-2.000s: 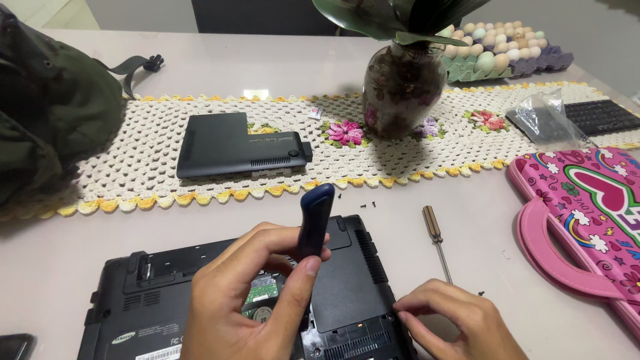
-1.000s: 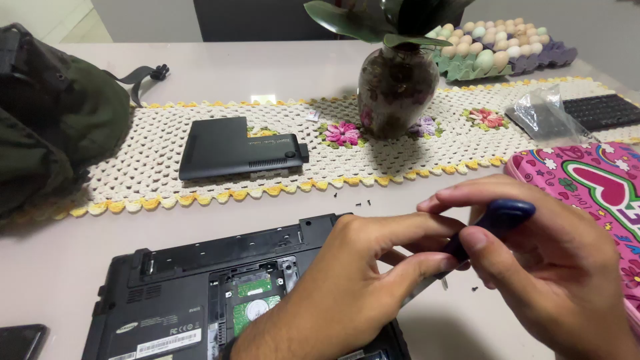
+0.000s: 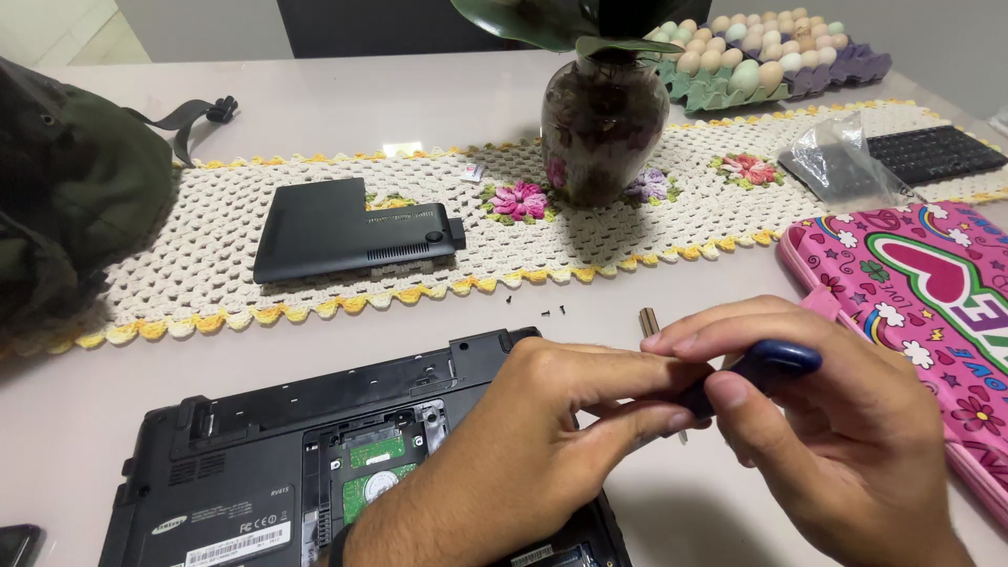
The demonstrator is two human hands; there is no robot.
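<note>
A dark blue handled tool is held between both hands, above the right side of an upturned black Samsung laptop. My left hand pinches its near end with thumb and fingers; my right hand grips the rounded blue handle. What lies at the tool's tip is hidden by my fingers. In the laptop's open bay shows a hard drive with a green board. A screwdriver with a brown striped handle lies on the table, partly behind my hands. Small screws lie beyond the laptop.
A black laptop cover panel and a glass vase with leaves stand on a crocheted runner. Around are a dark green bag, egg trays, a keyboard, a plastic bag, a pink case and a black device.
My left hand has moved right from over the laptop, still with the blue tool. My right hand has risen from the laptop's right edge and taken hold of the handle.
</note>
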